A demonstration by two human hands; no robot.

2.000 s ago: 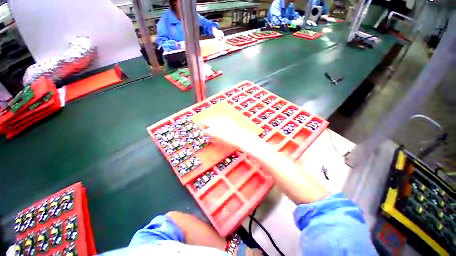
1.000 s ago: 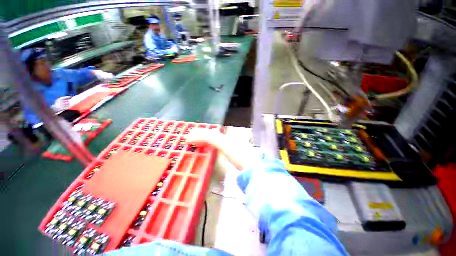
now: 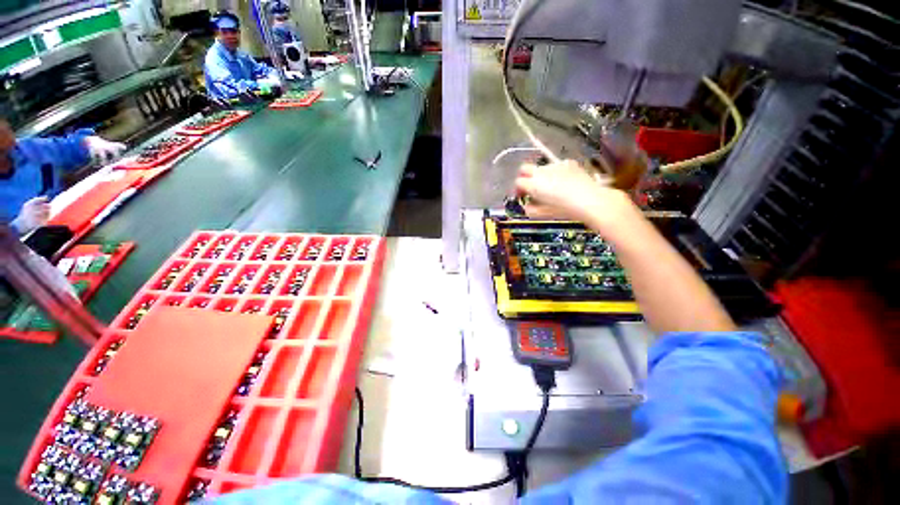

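Observation:
My right hand (image 3: pixel 558 190) is over the back left corner of the black fixture with a yellow edge (image 3: pixel 562 306). Its fingers are curled together, and a small dark thing shows at the fingertips; whether they grip it is unclear. Green circuit boards (image 3: pixel 582 264) lie in rows in the fixture. The large red compartment tray (image 3: pixel 340 395) is at the left, with boards in its back pockets and empty pockets on its right side. A flat red divider sheet (image 3: pixel 187 360) lies on it, with loose boards (image 3: pixel 109 434) at its front. My left hand is out of view; only its sleeve shows at the bottom edge.
The machine head (image 3: pixel 651 49) with hoses hangs above the fixture. A handheld controller (image 3: pixel 543 342) with a black cable lies in front of it. A metal post (image 3: pixel 454 148) stands between tray and machine. Dark cutters (image 3: pixel 369 160) lie on the green bench. Workers in blue sit at far left.
My right hand has moved from the tray's back right corner to the fixture. The view has turned right since two seconds ago, bringing the machine fully into view.

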